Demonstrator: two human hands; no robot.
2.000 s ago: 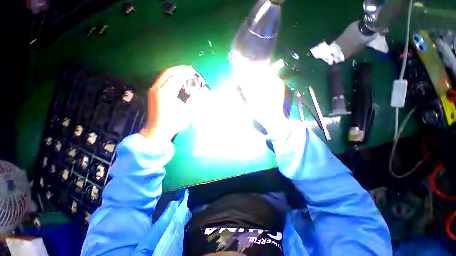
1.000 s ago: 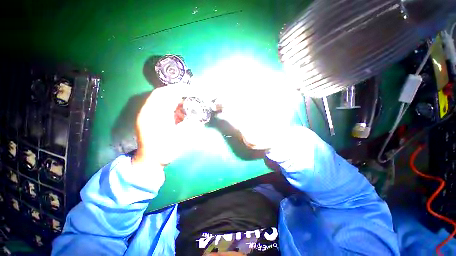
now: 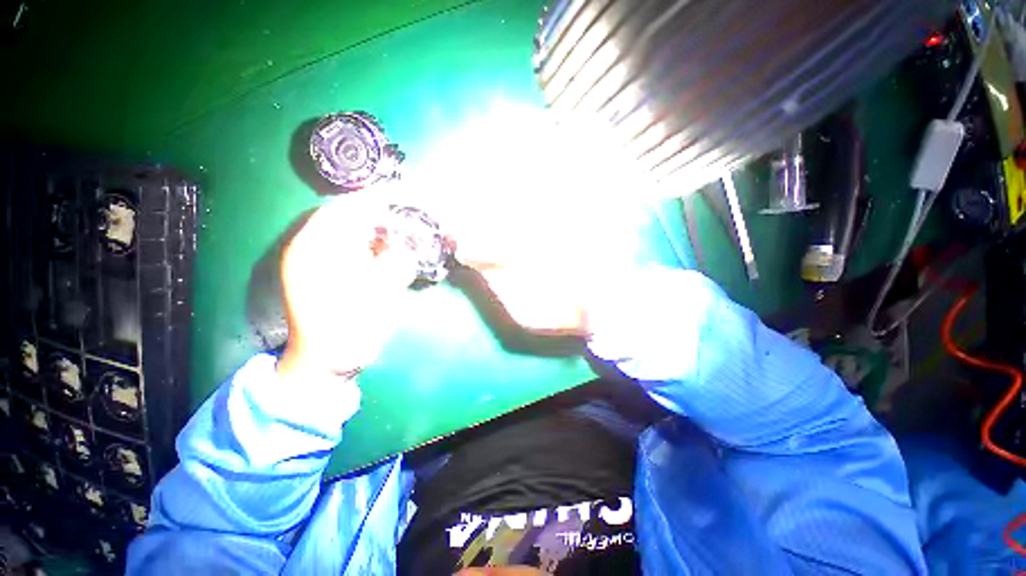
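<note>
A round black-and-silver lens module (image 3: 417, 245) is held in the fingertips of my left hand (image 3: 338, 281), above the green mat. My right hand (image 3: 540, 281) reaches in from the right, its fingertips at the module's right side. Glare washes out most of the right hand, so I cannot tell whether it grips the module or a tool. A second round module (image 3: 350, 150), a ringed disc with a small side projection, rests on the mat just beyond my left hand.
A ribbed lamp shade (image 3: 731, 79) looms at upper right. A black parts tray (image 3: 167, 259) with round parts stands left. A flat pale strip (image 3: 740, 225), a clear-ended cylinder (image 3: 789, 178), a dark cylinder (image 3: 833, 225), a cord switch (image 3: 936, 155) and a red-orange hose (image 3: 977, 360) lie right.
The view has moved closer, and the lamp shade now looms large. The second module, not visible at first, now shows on the mat. The held module has shifted slightly left within the last second.
</note>
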